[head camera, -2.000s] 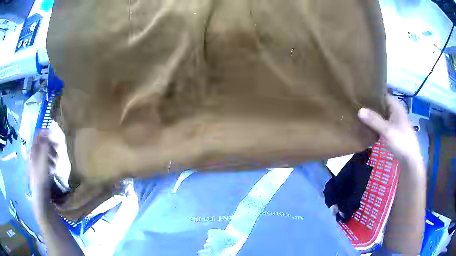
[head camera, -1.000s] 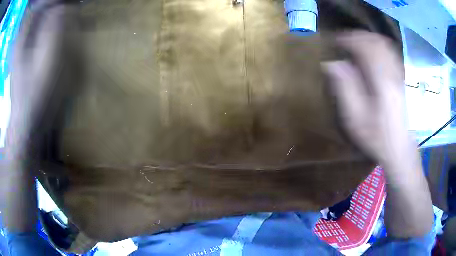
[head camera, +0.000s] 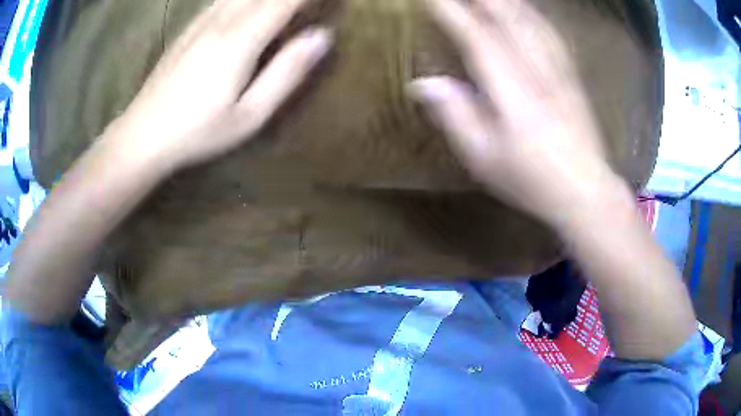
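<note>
The large brown garment body (head camera: 366, 154) covers the table and hangs over its front edge toward my lap. My left hand (head camera: 227, 89) lies on the cloth at the upper left, thumb apart from the fingers, fingertips cut off by the top edge. My right hand (head camera: 512, 106) lies on the cloth at the upper right, blurred, thumb apart from the fingers, its fingertips near the top edge. The cloth wrinkles between my two hands. Whether my fingertips pinch the cloth cannot be seen. No needle or presser foot shows.
A red basket (head camera: 591, 329) with dark cloth (head camera: 556, 294) stands below at the right. The white machine table (head camera: 700, 150) shows at the right, with a thin black cord on it. Loose brown cloth (head camera: 134, 345) and white scraps lie at the lower left.
Two seconds ago my hands were at the cloth's two sides; both have come inward and up over it. The cloth has settled lower. The ribbed blue-grey part is out of view.
</note>
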